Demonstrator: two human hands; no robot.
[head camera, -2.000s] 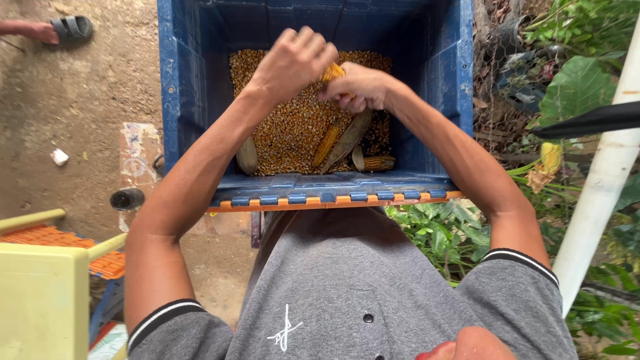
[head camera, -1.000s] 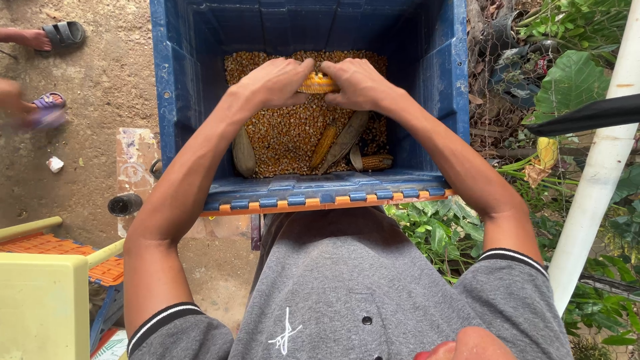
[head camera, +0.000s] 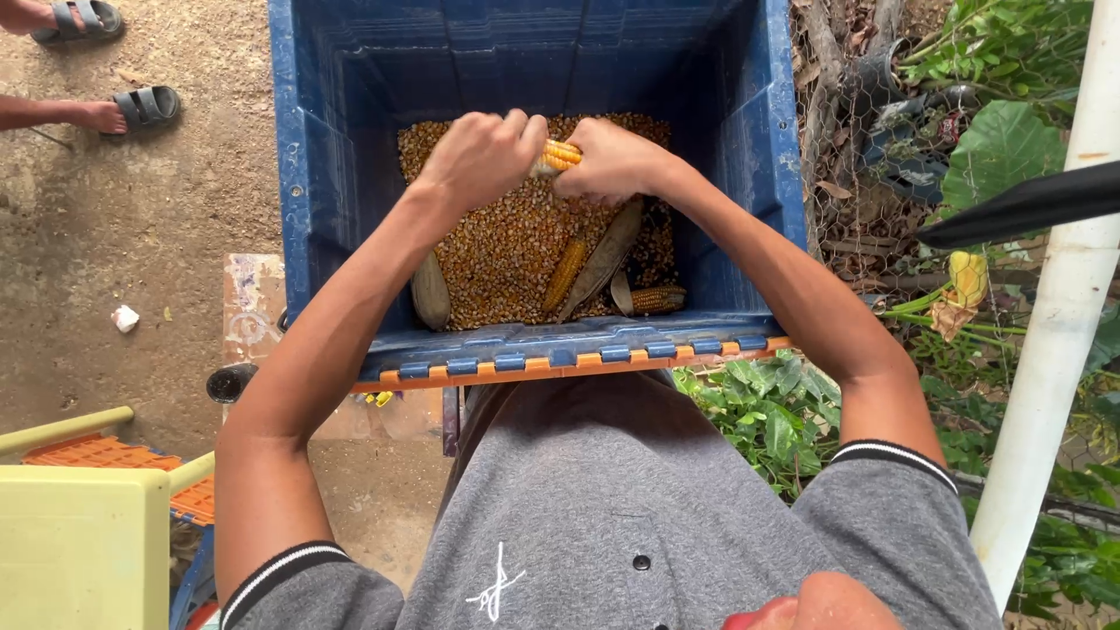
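Over a blue plastic crate (head camera: 560, 333), my left hand (head camera: 490, 156) and my right hand (head camera: 612, 159) both grip one yellow corn cob (head camera: 560, 156), whose middle shows between them. Its ends are hidden in my fingers. Below lies a bed of loose corn kernels (head camera: 499, 254). On the kernels rest a bare yellow cob (head camera: 565, 273), a long ear in dry husk (head camera: 605, 255), another cob partly in husk (head camera: 658, 300) at the right, and a husked ear (head camera: 430, 293) near the crate's left wall.
Another person's sandalled feet (head camera: 105, 115) are at the upper left. A pale yellow plastic piece of furniture (head camera: 83, 551) stands at the lower left. To the right are a white pipe (head camera: 1050, 315), a black strap-like object (head camera: 1024, 206), wire mesh (head camera: 862, 184) and leafy plants (head camera: 770, 411).
My hands have shifted and turned around the cob, with its middle showing between them. At the upper left, the other person's feet have changed position.
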